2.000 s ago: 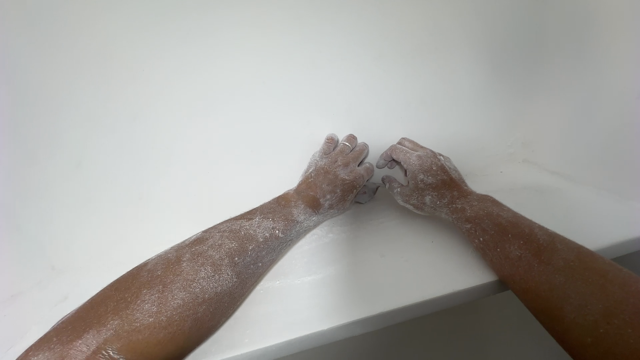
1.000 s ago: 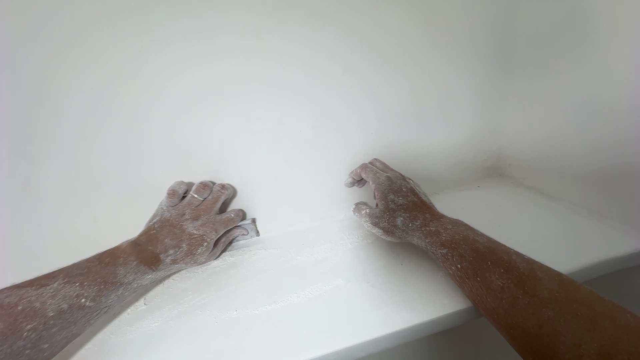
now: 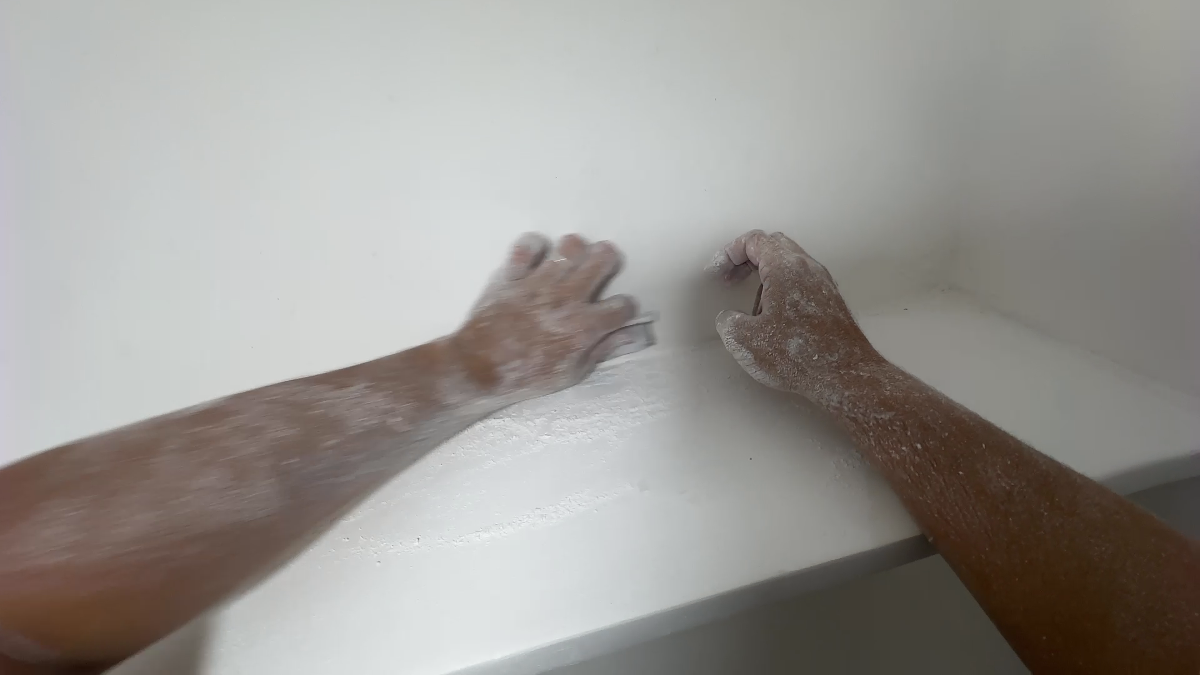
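Observation:
My left hand (image 3: 553, 319), dusted white and blurred, lies at the foot of the white wall (image 3: 309, 187), just above the shelf (image 3: 581, 562). Between its thumb and fingers it pinches a thin grey sheet (image 3: 639, 335), probably folded sandpaper, whose edge sticks out to the right. To the right of it is my right hand (image 3: 792, 314), also dusty, with curled fingers and a gap between them and the thumb; nothing shows in it. Whether its far side touches the wall is hard to tell.
White powder (image 3: 553, 511) lies in streaks along the shelf. At the right, a side wall (image 3: 1078, 206) meets the back wall and shelf in a corner. The shelf's front edge (image 3: 750, 600) runs slantwise across the bottom, with a shaded space below.
My left hand went left, away from my right hand, then came back right toward it, the grey sheet still in it. My right hand keeps its curled shape.

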